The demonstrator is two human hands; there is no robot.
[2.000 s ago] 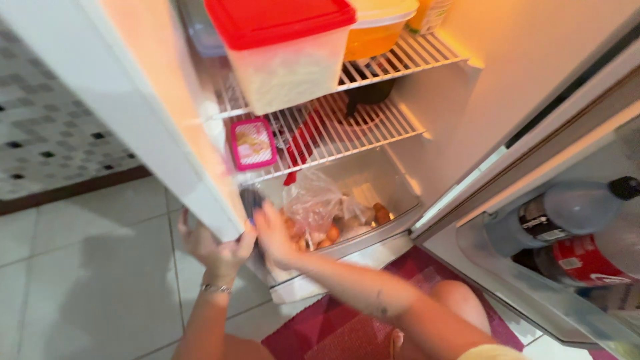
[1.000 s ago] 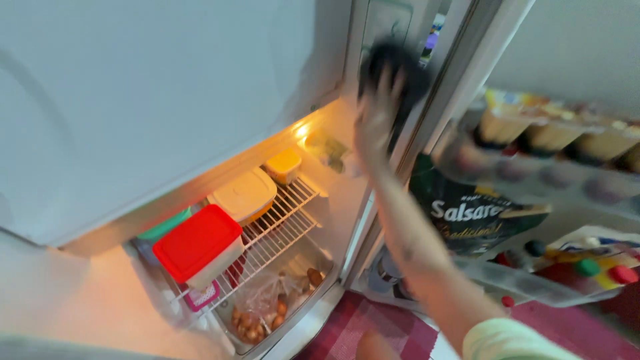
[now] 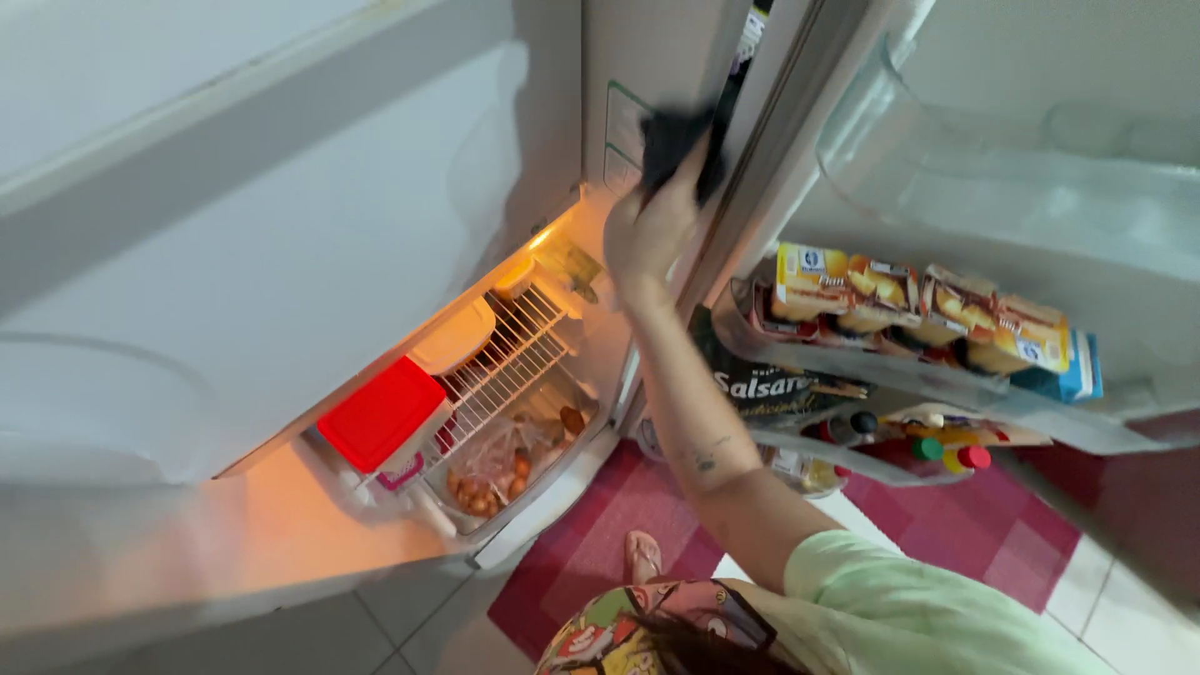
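Observation:
My right hand holds a dark cloth, blurred by motion, against the inner side wall of the open refrigerator, high up by the door edge. My left hand is out of view. Below the hand, on the wire shelf, are a container with a red lid and a container with a pale lid. A bottom drawer holds eggs and a clear plastic bag.
The open door at the right has a clear shelf with dessert packs, and lower down a dark snack bag and several capped bottles. A red checked rug lies on the tiled floor by my foot.
Two seconds ago both hands were low at the drawer's left side; the right hand is now high on the side wall with the cloth, and the left is out of view. The view has shifted upward.

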